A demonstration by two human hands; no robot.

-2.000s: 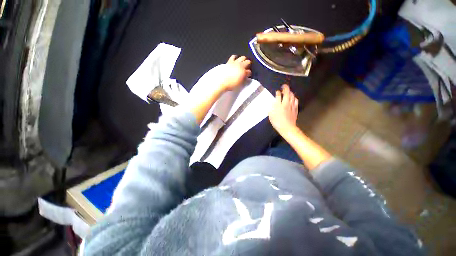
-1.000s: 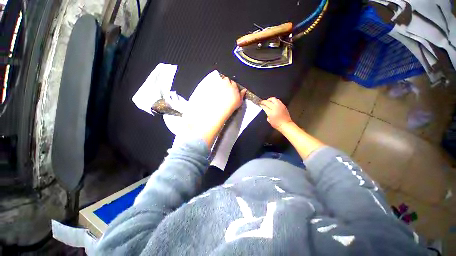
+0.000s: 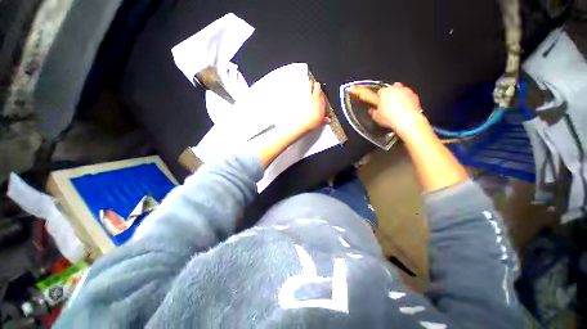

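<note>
A white garment piece (image 3: pixel 277 96) lies on the black ironing table (image 3: pixel 386 32), with a mottled brown-grey strip (image 3: pixel 337 122) along its right edge. My left hand (image 3: pixel 315 110) rests on the piece beside this strip, its fingers partly hidden. My right hand (image 3: pixel 398 108) is closed around the wooden handle of the steam iron (image 3: pixel 356 112). The iron stands just right of the strip, its tip towards the upper left. Another white piece with a brown-grey part (image 3: pixel 209 45) lies crumpled at the upper left of the first.
A cream drawer box with blue front (image 3: pixel 122 186) stands at the lower left, with paper scraps on it. A blue crate (image 3: pixel 502 151) and hanging pale cloth pieces (image 3: pixel 563 115) are at the right. A blue hose (image 3: pixel 476 132) runs right from the iron.
My right hand has let go of the cloth edge and taken hold of the iron's handle. The iron is now nearer the white piece. My left hand remains on the piece.
</note>
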